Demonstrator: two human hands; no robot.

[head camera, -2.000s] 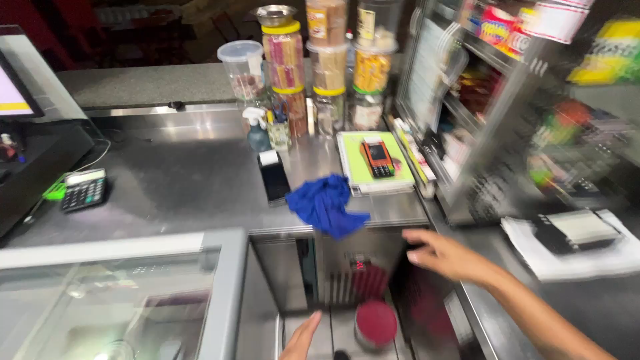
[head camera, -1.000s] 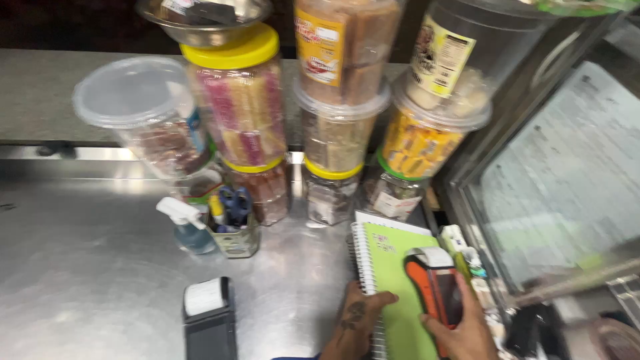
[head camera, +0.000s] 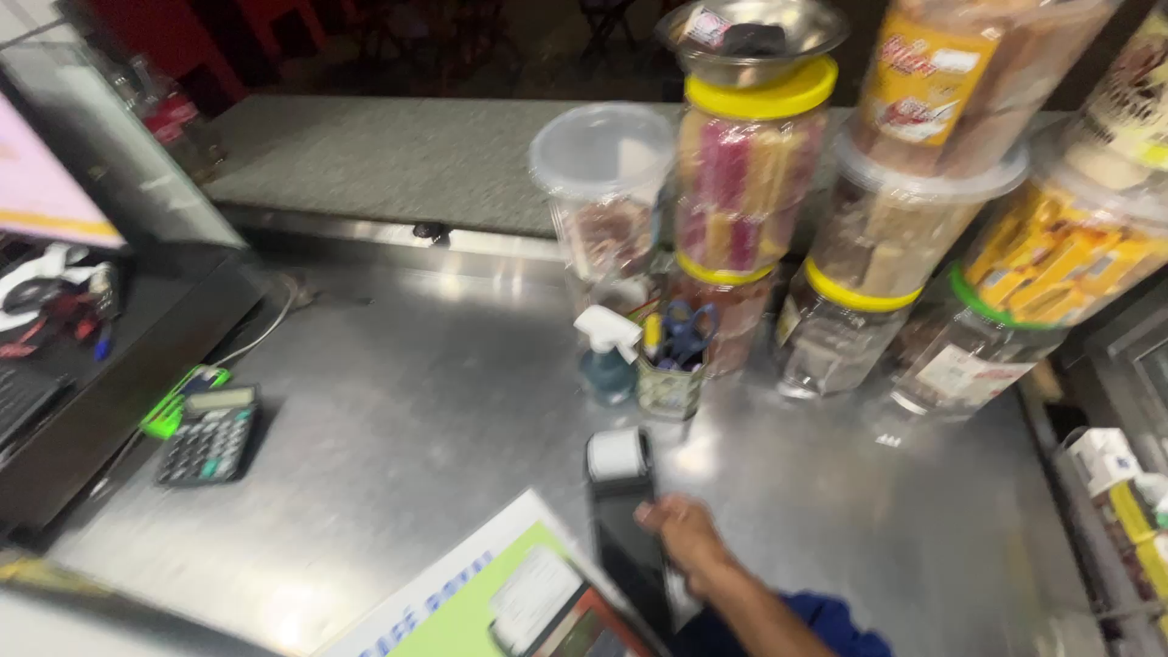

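Note:
My right hand (head camera: 693, 543) is at the right edge of a black card terminal (head camera: 622, 511) with a white paper roll, its fingertips over the edge. A blue cloth (head camera: 835, 625) lies beside and partly behind my right forearm. At the bottom, a green and white notebook (head camera: 456, 598) is cut off by the frame edge, with an orange and black card terminal (head camera: 589, 630) on top of it. My left hand is out of view. A spray bottle (head camera: 609, 365) and a patterned pen holder (head camera: 671, 388) with scissors stand beyond the black terminal.
Stacked jars and tubs of snacks (head camera: 753, 192) line the back of the steel counter (head camera: 411, 438), a metal bowl (head camera: 753, 41) on one. A calculator (head camera: 210, 436) lies at the left near a monitor (head camera: 50, 173). Small packets (head camera: 1127, 511) are at the right edge.
The notebook and orange terminal, at the right near the jars a second ago, are now at the bottom centre, left of the black terminal. My right hand has moved from the orange terminal to the black one.

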